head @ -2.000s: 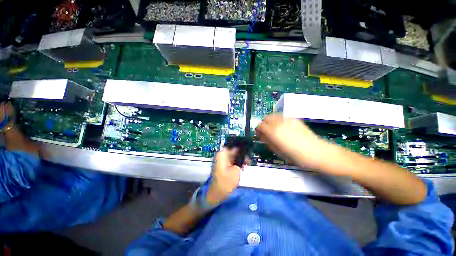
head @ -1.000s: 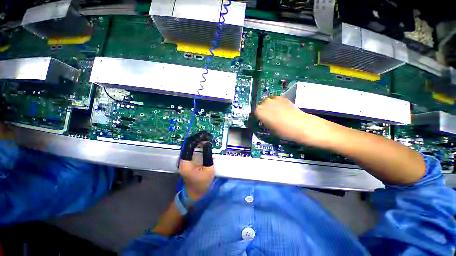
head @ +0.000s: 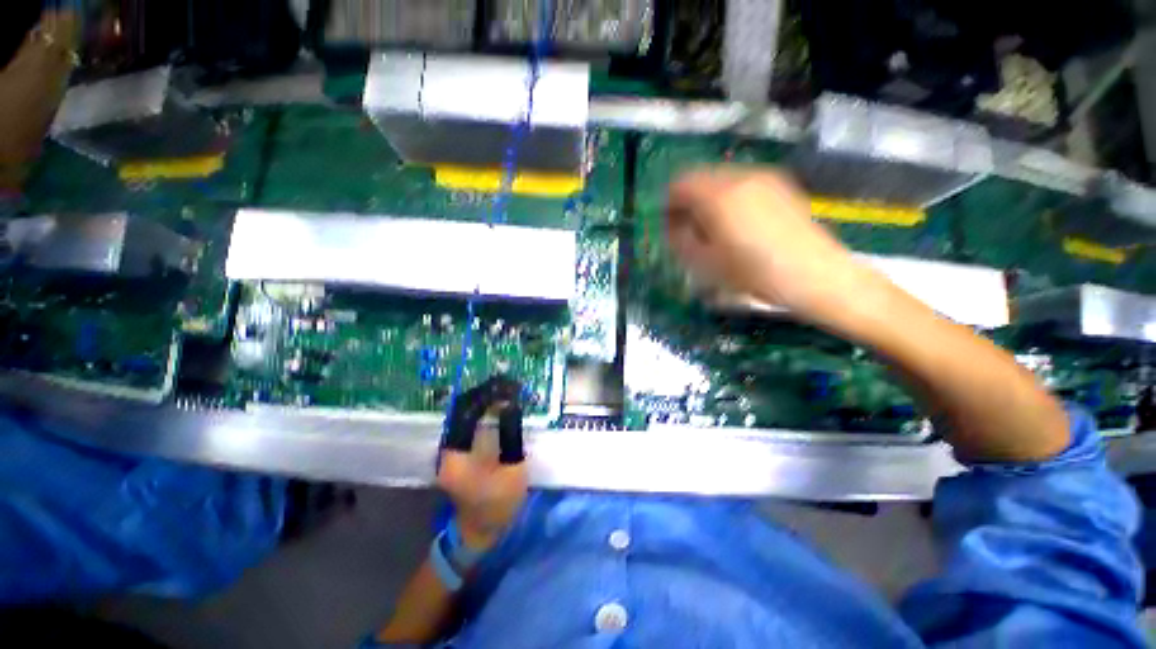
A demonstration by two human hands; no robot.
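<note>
My right hand (head: pixel 748 235) is blurred over the green circuit board (head: pixel 685 165) at the right, just above the left end of its long heatsink (head: pixel 944 289). Its fingertips are smeared, so I cannot tell what they hold. My left hand (head: pixel 484 444) is at the near edge of the middle board (head: pixel 380 342), over the conveyor rail. Black covers show on its fingers, which curl towards each other; whether a small part sits between them is unclear. A light blue wrist strap (head: pixel 454 555) is on the left wrist.
A finned heatsink (head: pixel 482 114) with a yellow strip (head: pixel 507 180) stands on the middle board. A blue coiled cord (head: pixel 512 159) hangs across it. The conveyor rail (head: pixel 710 463) runs nearest me. Parts bins (head: pixel 482 28) and a hanging white strip (head: pixel 751 51) are behind. Another person's hand (head: pixel 36 89) is upper left.
My right hand has moved up and a little right, away from me. My left hand has stayed near the rail. The other person's hand now shows at the upper left.
</note>
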